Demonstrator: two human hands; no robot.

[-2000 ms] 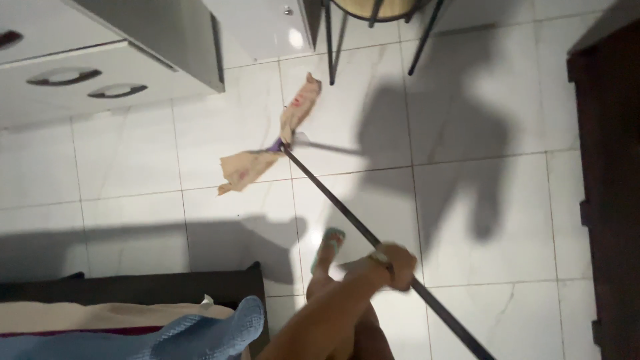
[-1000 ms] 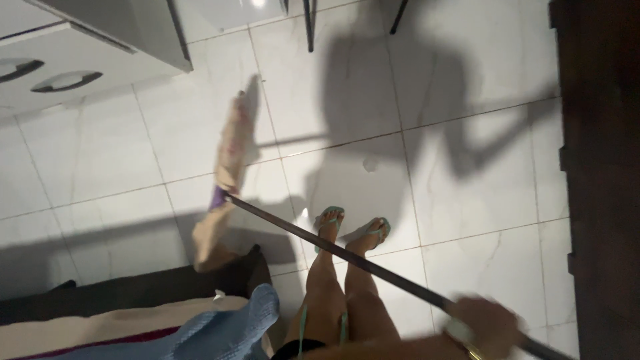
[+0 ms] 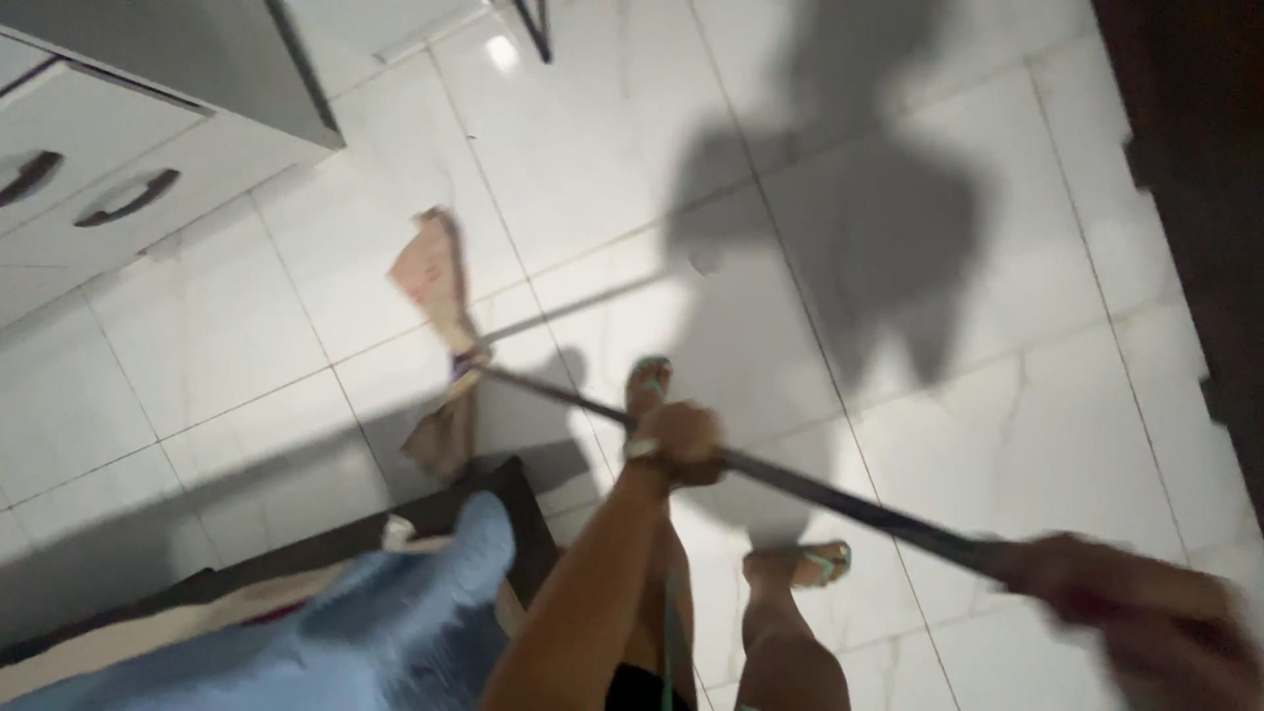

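Note:
My left hand (image 3: 681, 442), with a band at the wrist, is closed around the middle of a long dark pole (image 3: 829, 491). Blurred at the lower right, my right hand (image 3: 1086, 583) grips the pole near its upper end. The pole slants down to the left, where a beige cloth (image 3: 432, 272) is draped over its far end on the tiled floor. Something purple shows at the joint of pole and cloth. One part of the cloth points up toward the cabinet, the other down beside the bed.
White drawers (image 3: 128, 163) with dark handles stand at the upper left. A dark-framed bed with a blue cover (image 3: 385, 612) fills the lower left. Dark furniture (image 3: 1200, 197) borders the right side. My sandalled feet (image 3: 815, 566) are on white tiles (image 3: 583, 168). A dark metal leg (image 3: 535, 28) shows at the top.
The cloth-covered end has shifted relative to the bed and drawers. My left hand is now on the middle of the pole, and my right hand has come into view. My feet are farther apart.

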